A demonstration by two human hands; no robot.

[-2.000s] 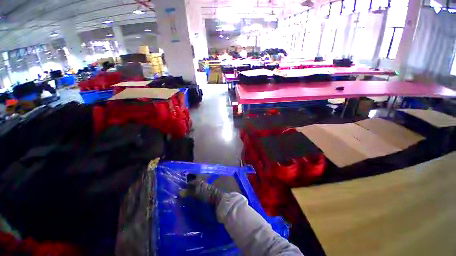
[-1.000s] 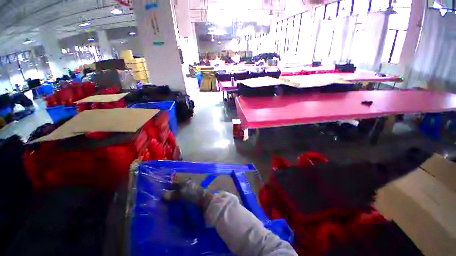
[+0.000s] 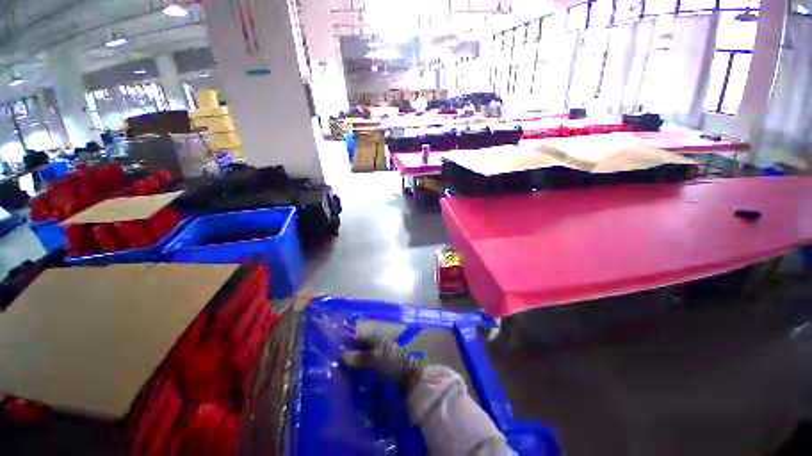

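Observation:
A bright blue plastic stool (image 3: 331,401) fills the lower middle, lying on its side in the view. Its open legs and bars are at the right. Its dark padded top, wrapped in shiny clear film, faces left. My right hand (image 3: 385,361), in a grey striped knit glove with a whitish sleeve, reaches in from the lower right. It grips the stool near its middle; the exact hold of the fingers is blurred. My left hand is out of the picture.
Red and black stacked goods under a cardboard sheet (image 3: 107,329) stand close left. Blue bins (image 3: 285,254) are beyond. A pink-topped table (image 3: 614,236) is on the right, with a small red-yellow item (image 3: 450,272) by its corner. A grey aisle (image 3: 369,236) runs ahead, beside a pillar (image 3: 265,89).
The view has moved forward along the aisle. The red stacks on the right have left view and the pink table is nearer. My right hand keeps its hold on the stool.

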